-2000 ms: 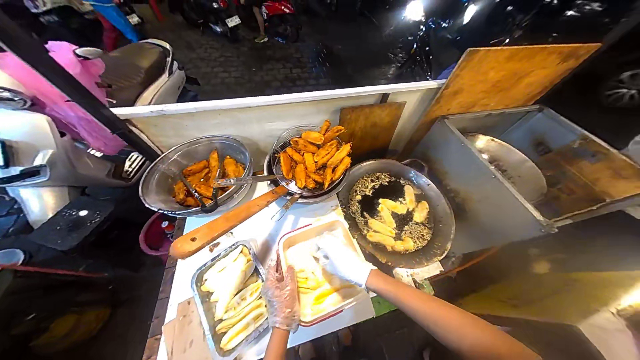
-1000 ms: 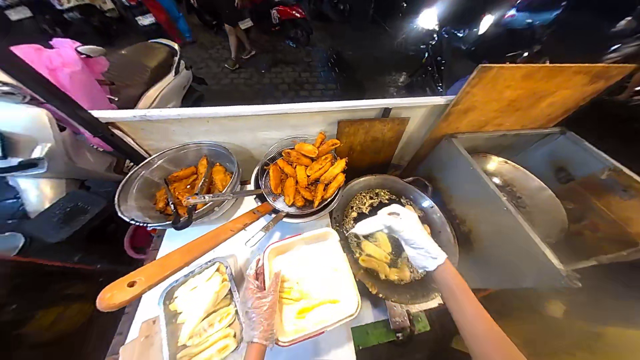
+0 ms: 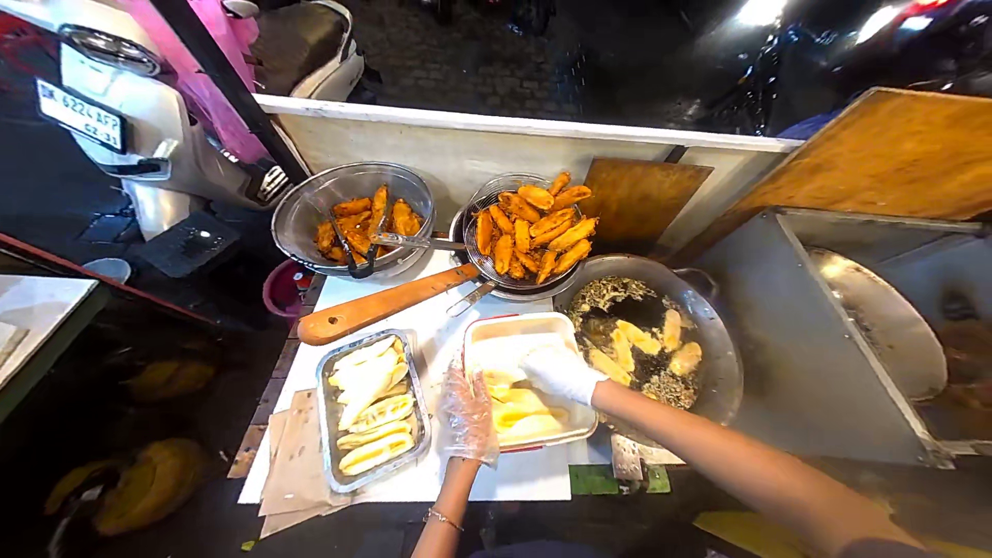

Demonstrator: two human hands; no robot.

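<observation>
My left hand (image 3: pixel 468 415), in a clear plastic glove, rests against the left wall of a white tub (image 3: pixel 587 434) with a red rim. My right hand (image 3: pixel 559 370), in a white glove, reaches into the tub above banana pieces (image 3: pixel 519 411) in pale batter; its fingertips are hidden. To the left, a metal tray (image 3: pixel 425 434) holds peeled, split bananas (image 3: pixel 377 418). At the right, battered pieces (image 3: pixel 639 336) fry in dark oil in a wide wok (image 3: pixel 728 364). Golden fried pieces (image 3: pixel 535 225) fill a wire strainer with a wooden handle (image 3: pixel 380 304).
Behind the tray stands a clear bowl (image 3: pixel 298 221) with fried pieces and tongs (image 3: pixel 350 252). A low white wall (image 3: pixel 465 128) borders the stall's far side. A metal box (image 3: pixel 837 341) with a large pan stands at the right, and brown paper sheets (image 3: pixel 293 465) lie front left.
My right hand has moved left from over the wok back into the tub. Several battered pieces now lie spread in the oil. My left hand stays at the tub's left side.
</observation>
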